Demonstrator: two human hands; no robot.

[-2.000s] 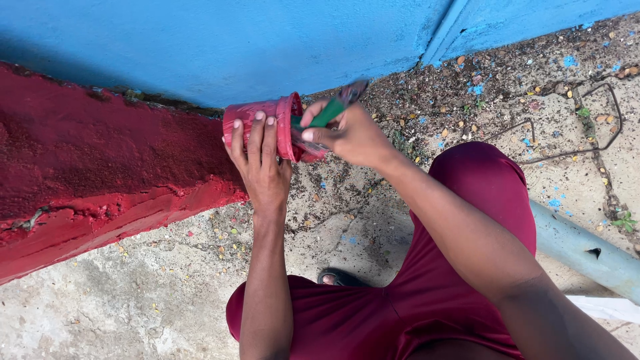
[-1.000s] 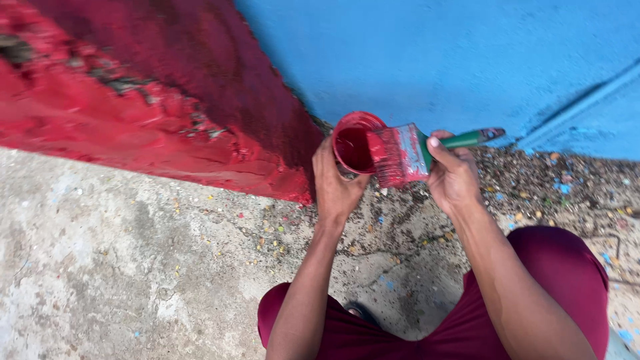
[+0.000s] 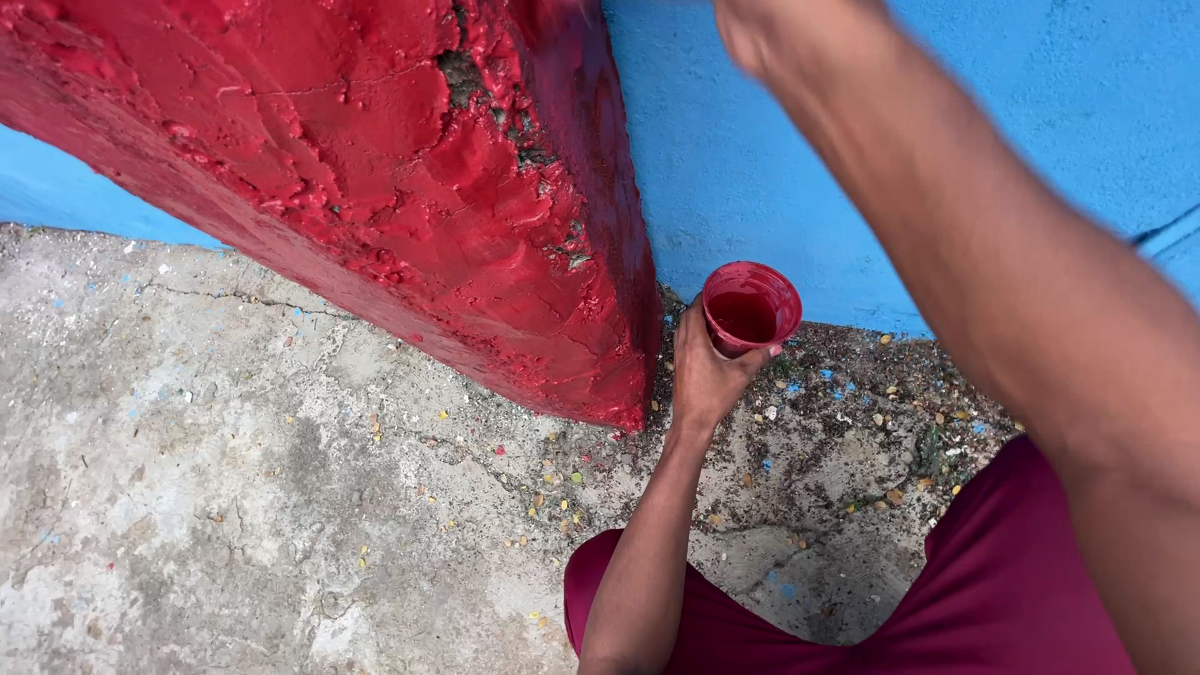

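My left hand (image 3: pixel 708 375) is wrapped around a red plastic cup (image 3: pixel 783 283) with red paint (image 3: pixel 742 317) inside, held upright near the foot of the red pillar (image 3: pixel 403 216). The pillar's rough plaster carries glossy red paint, with bare grey pits along its edge. My right hand (image 3: pixel 797 23) is raised at the top edge of the view, in front of the blue wall (image 3: pixel 769 178). Its fingers are cut off by the frame, so what it holds is hidden. The paintbrush is not visible now.
Cracked concrete ground (image 3: pixel 234 469) lies below, with small leaves, grit and blue paint flecks along the wall's foot. My knees in maroon cloth (image 3: pixel 1012 562) are at the lower right. The pillar stands close to my left hand.
My right hand, which held a green-handled paintbrush at the cup, has moved up to the top edge of the view. The left hand still holds the cup. The view has shifted.
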